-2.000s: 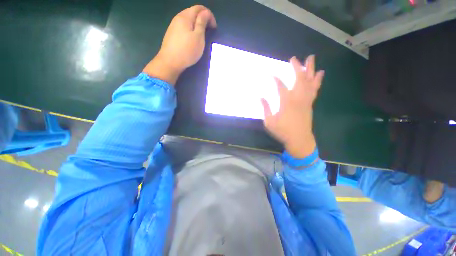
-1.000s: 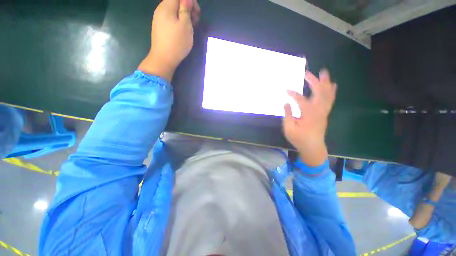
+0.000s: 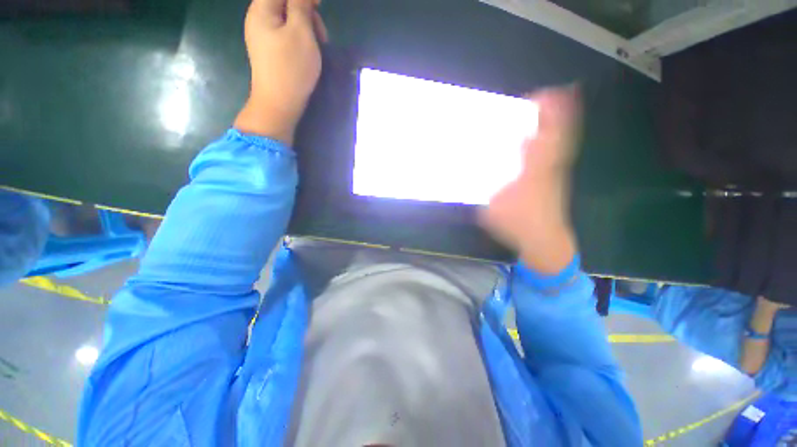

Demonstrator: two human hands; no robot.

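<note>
A tablet with a lit, plain white screen lies on the green bench mat in front of me. My right hand is blurred and lies over the right end of the screen; whether its fingers touch the glass cannot be told. My left hand is to the left of the tablet with its fingers curled, and its fingertips are partly cut off by the top edge. Whether it holds anything cannot be seen.
Black stacked foam trays stand at the right of the green bench. A pale metal rail runs along the far side. A blue stool is below the bench at left. Another person's forearm shows at lower right.
My left hand has moved left and up, away from the screen. My right hand has shifted right from the screen's lower right part and is now blurred. The screen stays white.
</note>
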